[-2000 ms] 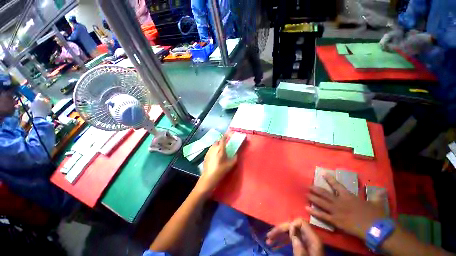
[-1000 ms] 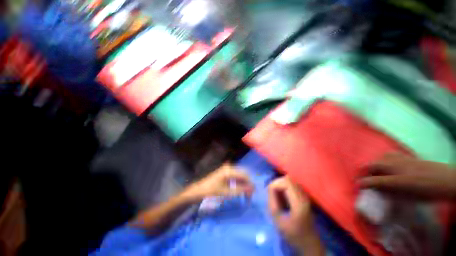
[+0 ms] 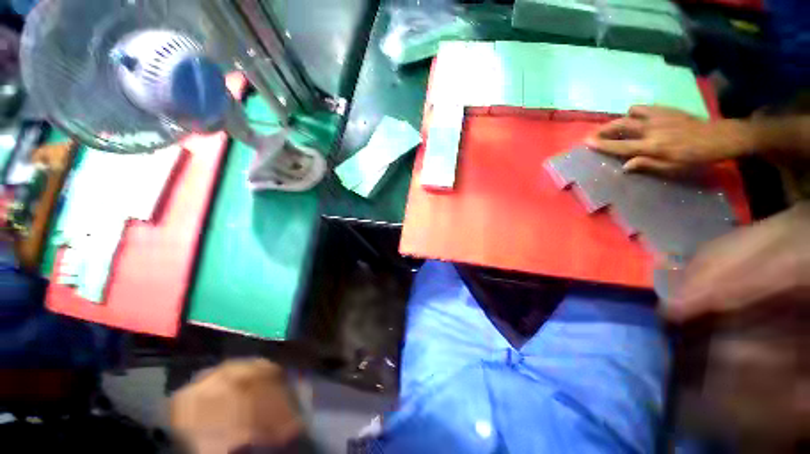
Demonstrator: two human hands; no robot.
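Several grey metal plates (image 3: 644, 199) lie in a slanted, overlapping row on the red mat (image 3: 524, 230). Green sheet-topped plates (image 3: 577, 75) lie along the mat's far side, and one (image 3: 442, 151) points towards me at the left. My left hand (image 3: 238, 403) is low at the left, blurred, away from the mat; its grip is unclear. My right hand (image 3: 746, 293) is large and blurred at the right edge, by the row's near end; I cannot tell whether it holds a plate. Another person's hand (image 3: 657, 140) rests at the row's far end.
Loose green sheets (image 3: 377, 155) lie left of the mat. A plastic bag (image 3: 422, 35) and green bundles (image 3: 604, 22) are beyond it. A fan (image 3: 169, 80) and metal upright (image 3: 266, 53) stand at the left, near another red mat (image 3: 164, 275) with pale pieces.
The view has swung and steadied after blur. My hands have moved apart, left hand to the lower left and right hand to the right. The grey plates now lie spread in a slanted row.
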